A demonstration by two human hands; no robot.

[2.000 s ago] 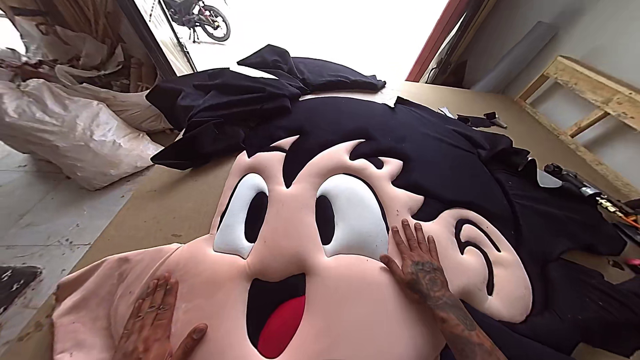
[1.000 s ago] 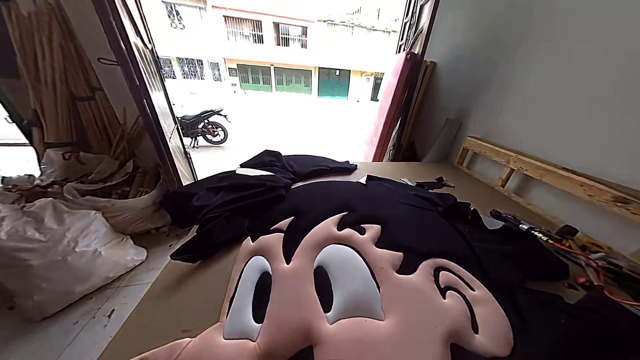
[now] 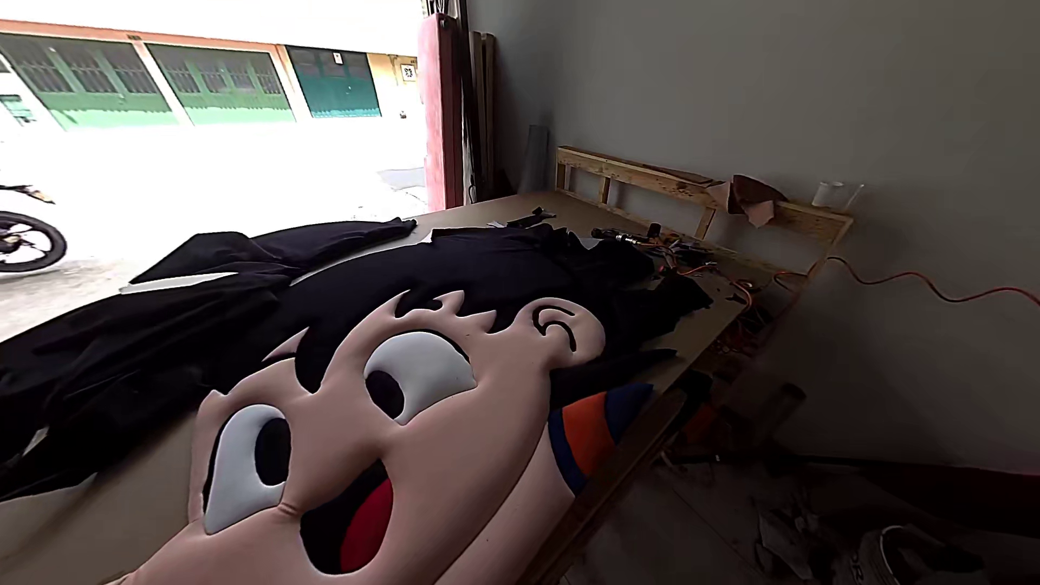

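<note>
A large padded cartoon face (image 3: 455,455) of light pinkish material lies on the worktable (image 3: 130,520). It has white eyes with black pupils, a black open mouth with a red tongue (image 3: 367,528), and an ear at the right. Black fabric hair (image 3: 487,264) spreads above the brow, and loose black fabric (image 3: 146,341) lies in folds to the left. Below the ear, a blue and orange piece (image 3: 589,431) adjoins the neck area near the table edge. Neither of my hands shows, so what they hold or touch is hidden.
Tools with orange cables (image 3: 670,248) lie at the table's far right side. Beyond them, a wooden frame (image 3: 642,183) leans at the grey wall, bearing a brown scrap and a white cup (image 3: 827,193). A bucket (image 3: 886,561) stands on the floor at lower right. A motorcycle wheel (image 3: 28,242) shows outside.
Both hands lay on the cartoon face two seconds ago and are now out of view. The view has swung right, showing more of the wall and the table's right edge.
</note>
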